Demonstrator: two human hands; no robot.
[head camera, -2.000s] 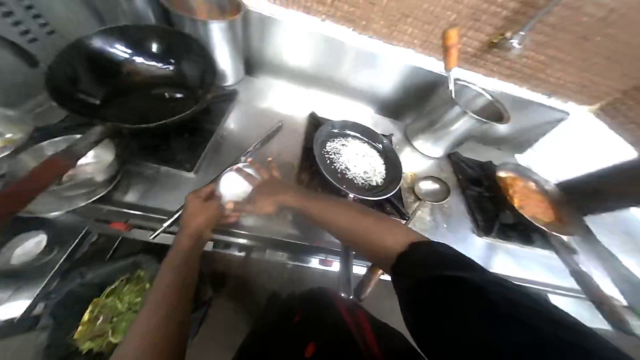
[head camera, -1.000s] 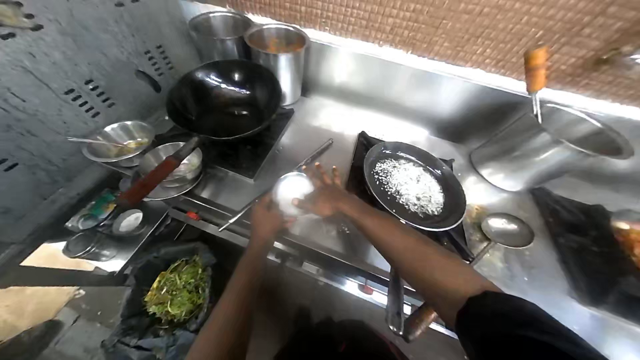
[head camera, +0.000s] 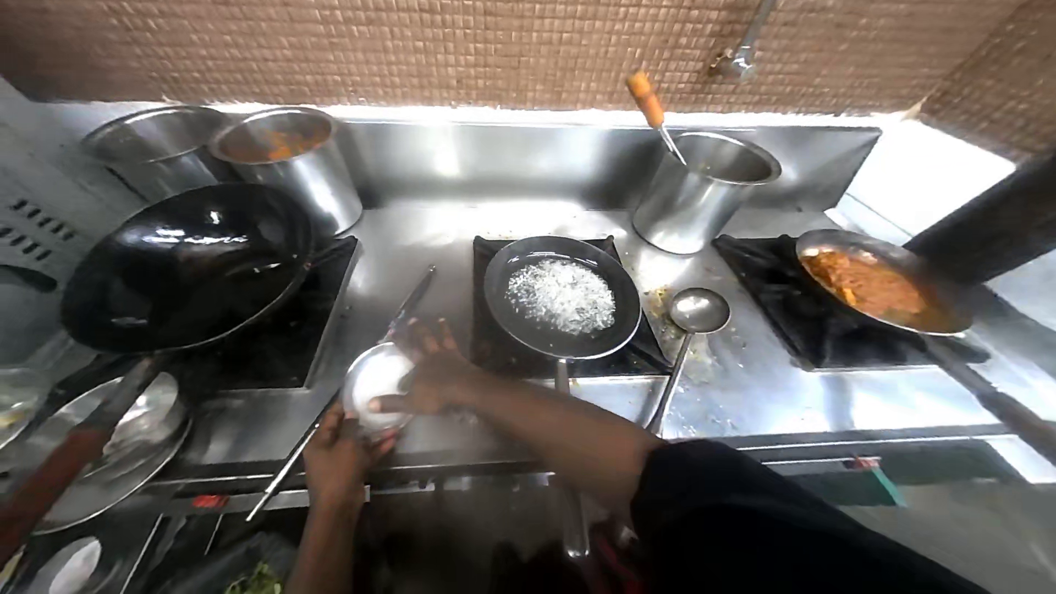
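Observation:
My left hand (head camera: 340, 450) grips a small metal bowl (head camera: 378, 386) of white contents from below, over the front of the steel stove top. My right hand (head camera: 433, 375) is at the bowl's right side, its thumb over the rim and the other fingers spread; whether it holds anything cannot be told. Under the bowl a long metal rod-like utensil (head camera: 412, 299) lies slantwise. To the right, a black frying pan (head camera: 495, 293) with white grains (head camera: 563, 295) in oil or liquid sits on the middle burner. A steel ladle (head camera: 700, 311) rests beside that pan.
A black wok (head camera: 194, 272) stands on the left burner, with steel pots (head camera: 309, 186) behind it. Another steel pot (head camera: 689, 202) with a wooden-handled utensil (head camera: 646, 99) stands behind the middle burner. At right is a pan of orange-brown food (head camera: 874, 285). Metal bowls (head camera: 157, 412) stand at left.
Both hands stay at the small bowl. The view has swung about, now bringing the right-hand pan fully in. In the middle pan the white grains remain.

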